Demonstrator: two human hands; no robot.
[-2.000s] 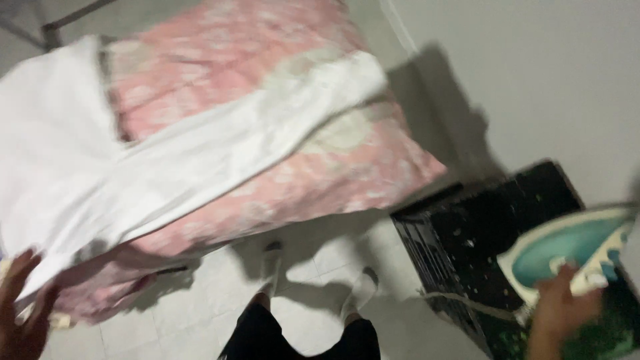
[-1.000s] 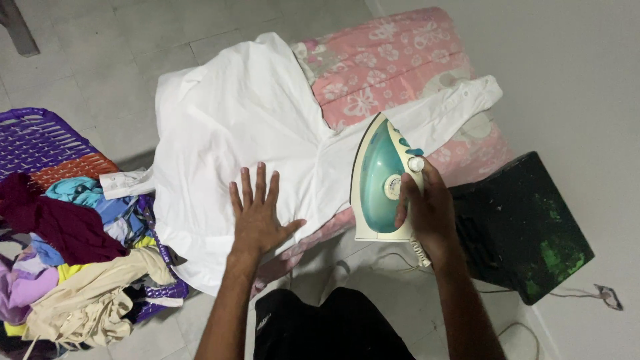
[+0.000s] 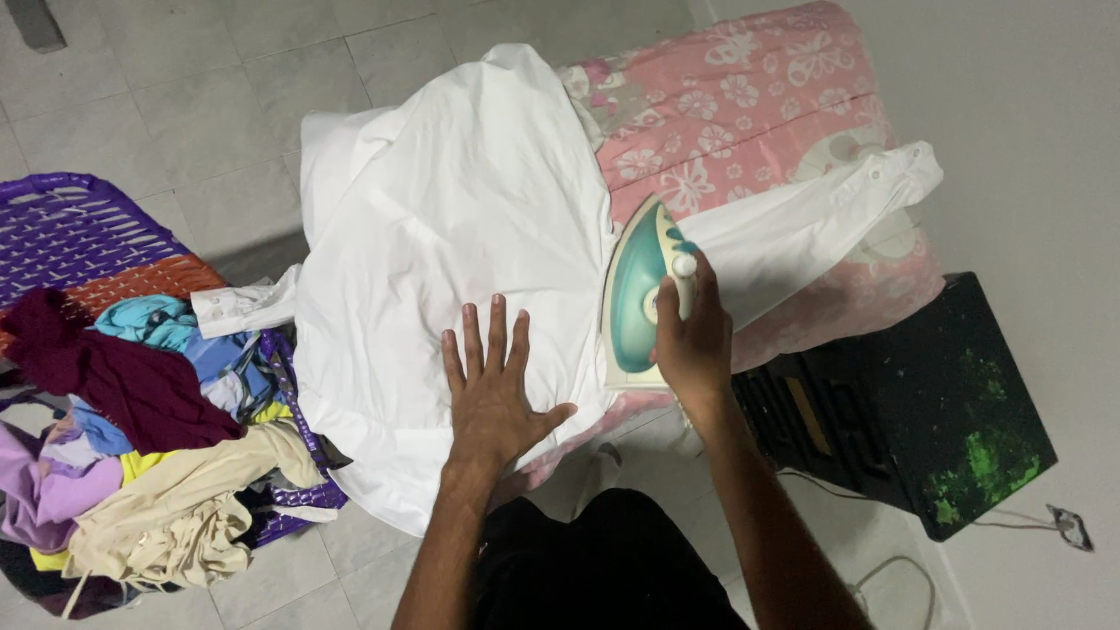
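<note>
A white long-sleeved shirt [image 3: 455, 227] lies spread over a pink floral padded cloth [image 3: 700, 114]. One sleeve stretches to the right, its buttoned cuff at the pad's far right; the other cuff hangs over the clothes at the left. My left hand [image 3: 494, 398] rests flat on the shirt, palm down with fingers spread. My right hand [image 3: 696, 337] grips the handle of a teal and cream clothes iron [image 3: 637, 297]. The iron lies on the shirt near where the right sleeve joins the body, tip pointing away from me. Its soleplate is hidden.
At the left, a purple and orange woven chair [image 3: 79, 227] holds a heap of mixed clothes [image 3: 140, 385]. A black crate-like box [image 3: 954, 420] with green patches stands at the right by the wall, and a cable [image 3: 901, 564] runs over the tiled floor.
The view has swung left since two seconds ago. The iron, then over the black box in my right hand, is now on the shirt. My left hand has come onto the shirt's body.
</note>
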